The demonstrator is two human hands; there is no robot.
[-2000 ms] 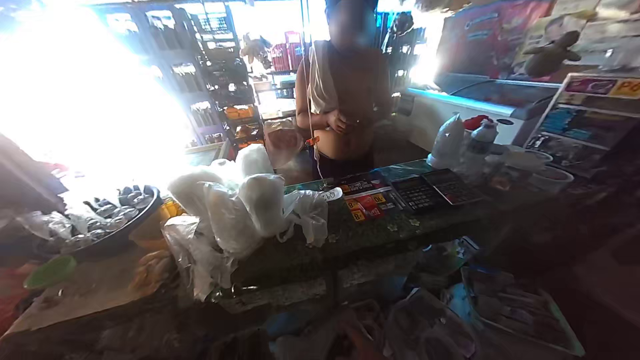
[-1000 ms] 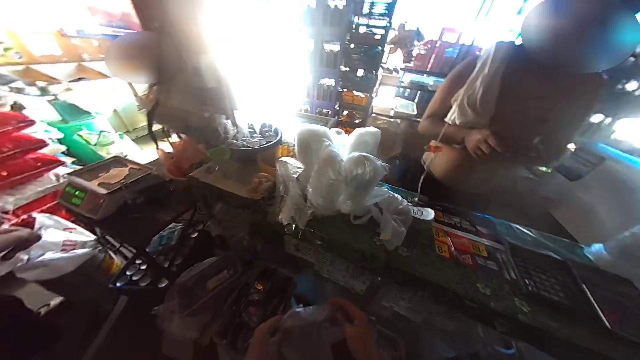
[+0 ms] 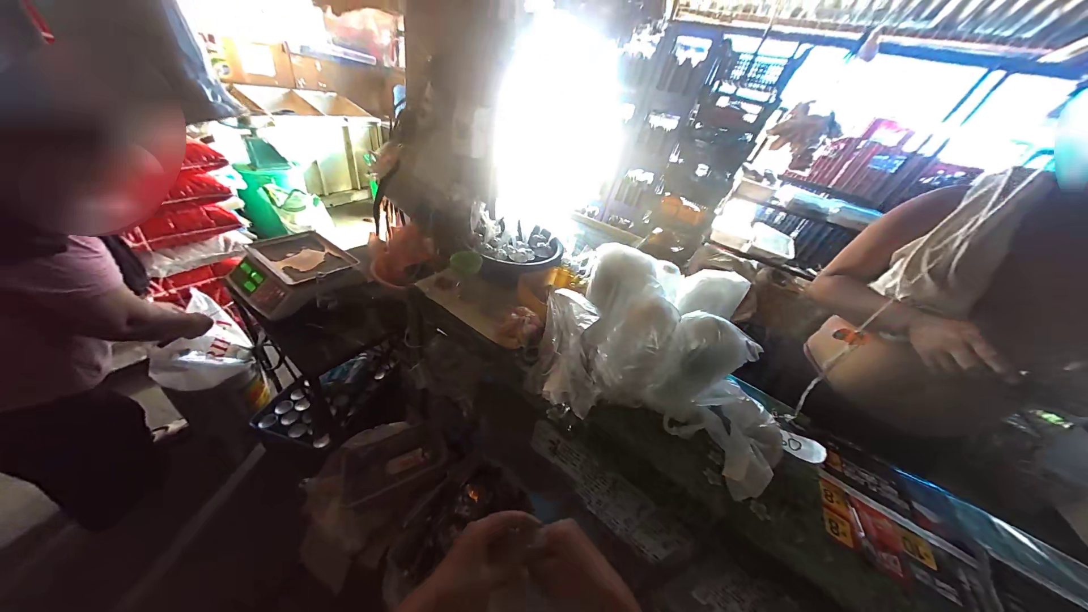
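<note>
My left hand (image 3: pixel 489 544) and my right hand (image 3: pixel 569 557) are close together at the bottom of the head view, above the dim space behind the counter. Their fingers come together around something small, pale and see-through, too blurred to name. Beyond them on the dark green counter stands a cluster of filled white plastic bags (image 3: pixel 633 331), with loose bag handles hanging over the near side. A dark plastic tub or bag with dim contents (image 3: pixel 467 501) lies just beyond my left hand.
A digital scale (image 3: pixel 293 272) stands at left, above a crate of cans (image 3: pixel 297 416). A person (image 3: pixel 68 323) beside it holds a white bag (image 3: pixel 208 344). Another person (image 3: pixel 952 280) leans by the counter at right. A basin (image 3: pixel 518 255) holds small bagged goods.
The view has swung far to the left, bringing the scale and the person at left into sight. My hands, not clearly seen two seconds ago, are now together low in view.
</note>
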